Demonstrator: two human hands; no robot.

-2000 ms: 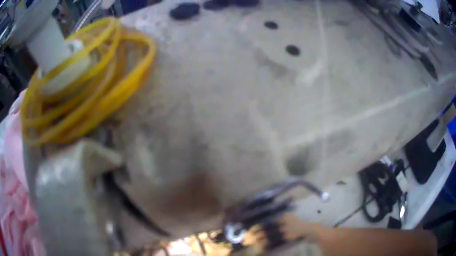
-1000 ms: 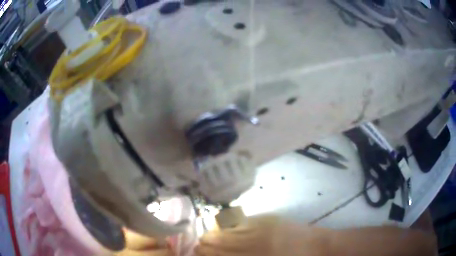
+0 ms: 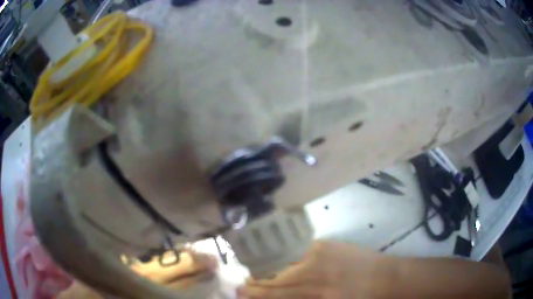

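Note:
The worn cream sewing machine head [image 3: 234,87] fills most of the view, with its dark tension dial [image 3: 248,178] and pale ribbed guard [image 3: 274,239] above the needle area. Pink fabric [image 3: 38,263] lies heaped at the lower left. A small, washed-out piece of it [image 3: 231,277] shows in the glare between my hands. My right hand [image 3: 310,274] comes in from the right, fingertips at the fabric edge. My left hand [image 3: 169,271] is partly hidden behind the machine's end, its fingers near the needle. Finger grip is hidden or blurred.
Yellow cord loops [image 3: 93,64] hang on top of the machine. On the white table [image 3: 350,219] right of the needle lie dark snips [image 3: 383,183], black-handled scissors [image 3: 438,210] and a silvery tool [image 3: 475,219]. A red edge [image 3: 6,257] shows at far left.
The view has shifted, and the machine, first close and blurred, shows more of its front. My left hand, unseen at first, now shows further up by the needle. The pink heap shows less than one second ago.

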